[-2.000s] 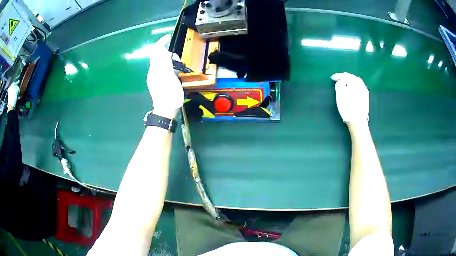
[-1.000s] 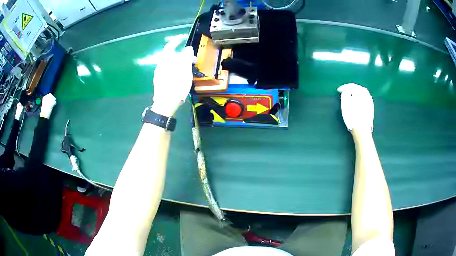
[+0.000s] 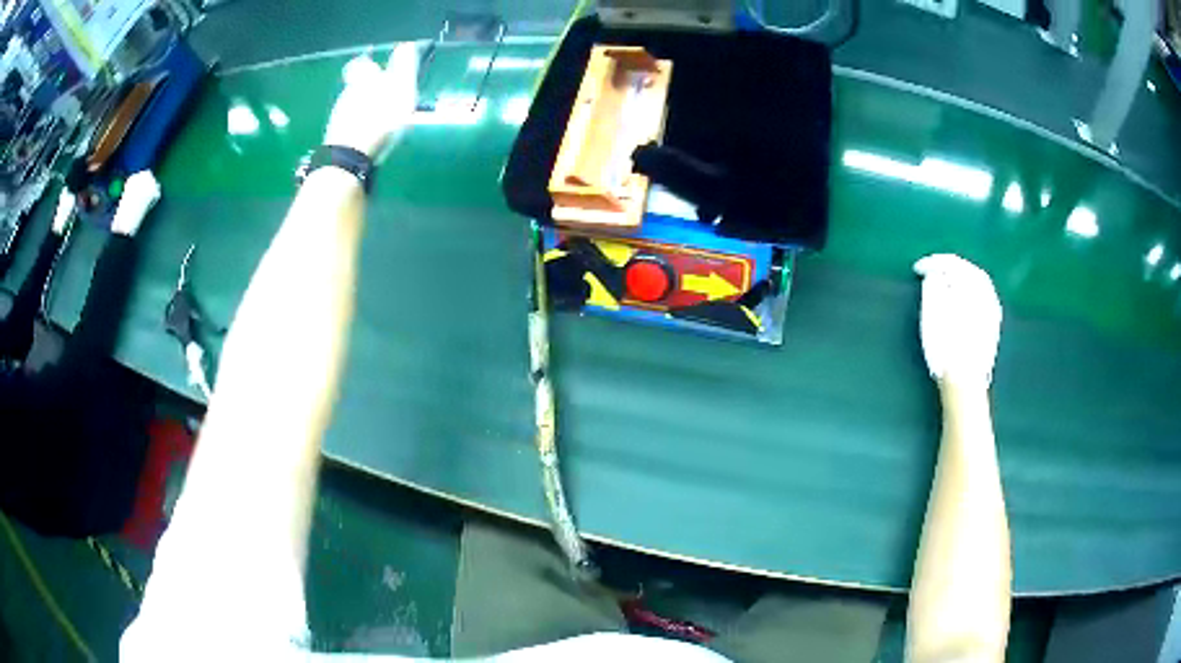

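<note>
My left hand [image 3: 376,101], in a white glove, is over the belt at the upper left. Its fingertips are at the left edge of a thin dark rectangular frame [image 3: 495,78] lying at the belt's far side; whether they grip it is unclear. The orange-brown fixture [image 3: 596,136] sits on the press base, left of the black cloth [image 3: 764,130]. No hand is at it. The grey press head [image 3: 667,16] is cut off by the top edge. My right hand [image 3: 960,317], gloved, is over the belt at the right, with no object visible in it; its fingers are indistinct.
The base panel [image 3: 738,279] has a red button [image 3: 646,277]. A mottled hose [image 3: 545,427] runs from it towards my lap. An air gun [image 3: 183,315] lies on the green belt [image 3: 725,479] at left, near another person's gloved hands [image 3: 135,203] and a blue press.
My left hand has left the fixture's side and moved up and left to the dark frame. The view has shifted, so the press appears further right and lower. My right hand stays over the belt.
</note>
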